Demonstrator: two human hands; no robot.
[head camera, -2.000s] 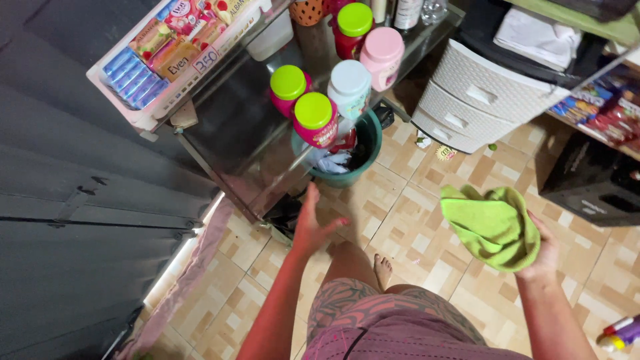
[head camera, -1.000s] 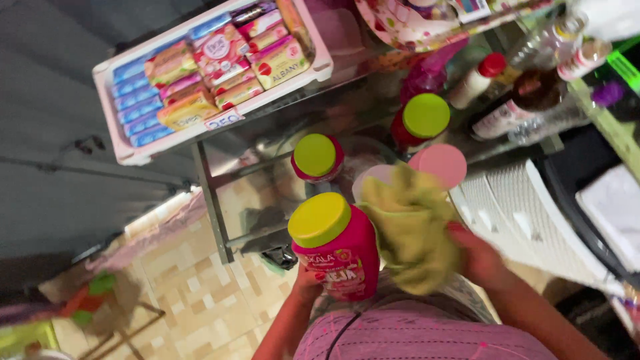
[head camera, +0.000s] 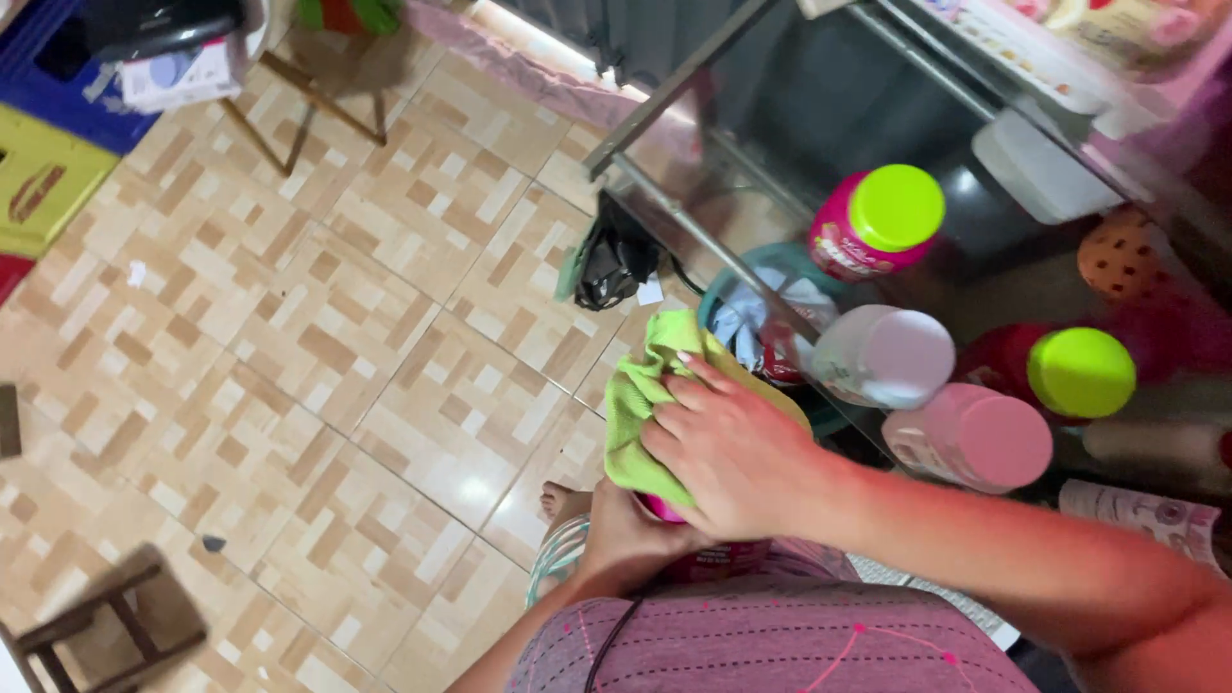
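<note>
My left hand (head camera: 630, 539) grips a magenta plastic jar (head camera: 717, 558) close to my shirt; the jar is mostly hidden. Over the top of this jar, my right hand (head camera: 736, 443) presses a green cloth (head camera: 635, 423), its fingers spread on the fabric. The jar's lid is covered from view. On the glass shelf to the right stand a magenta jar with a lime lid (head camera: 895, 207), a white jar (head camera: 885, 356), a pink jar (head camera: 972, 438) and another lime-lidded jar (head camera: 1078, 371).
A teal bin (head camera: 712, 308) holding bags stands below the metal shelf frame (head camera: 717, 255). A black bag (head camera: 616, 255) lies on the tiled floor (head camera: 318, 337). Wooden stools (head camera: 125, 616) and stacked plastic crates (head camera: 48, 183) are at the left. A white tray (head camera: 1020, 58) sits upper right.
The cloth, beside the held jar a second ago, now lies over its top under my right hand. Two seconds ago my left hand was empty. The view has swung toward the floor at the left.
</note>
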